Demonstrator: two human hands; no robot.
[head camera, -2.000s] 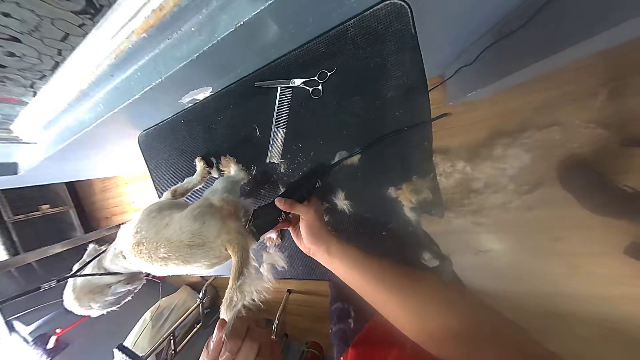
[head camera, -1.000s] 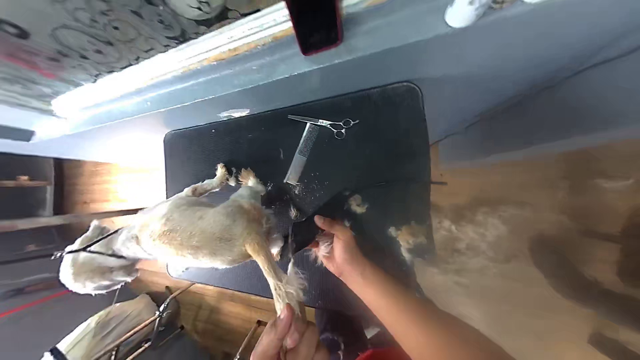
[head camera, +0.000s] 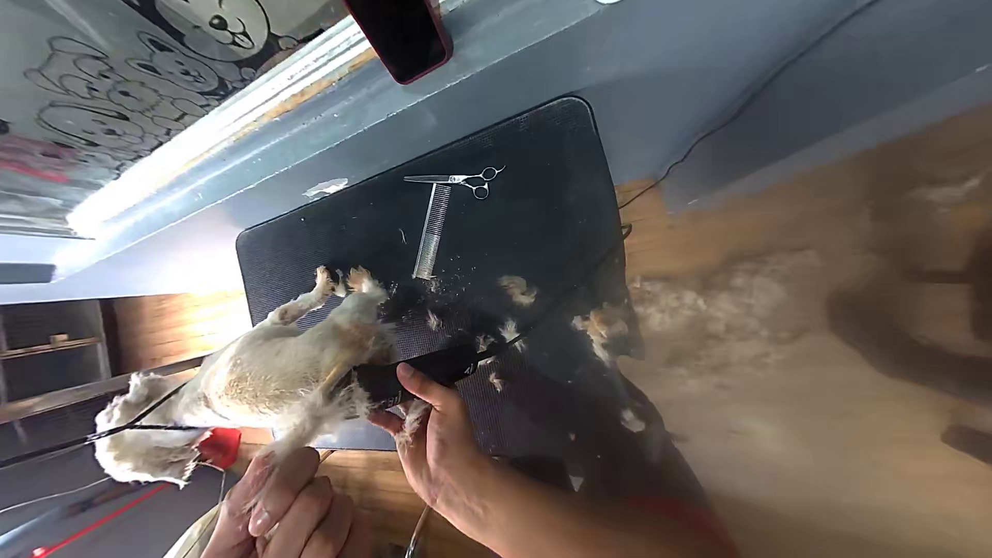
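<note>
A cream-coloured dog stands on a black grooming table, a dark cord around its neck and its head at the far left. My right hand grips black corded hair clippers, whose head lies against the fur at the dog's rear. Below, my left hand is closed on a long-haired limb or tail; which one I cannot tell. Grooming scissors lie across the top end of a metal comb on the table top.
Cut fur tufts lie on the table, and more fur is on the wooden floor at right. A phone rests on the ledge above. The clipper cord runs right over the table edge. Shelving stands at far left.
The view has shifted and come closer. Both hands keep their hold; the clippers have moved from beside the raised hair to against the dog's rear.
</note>
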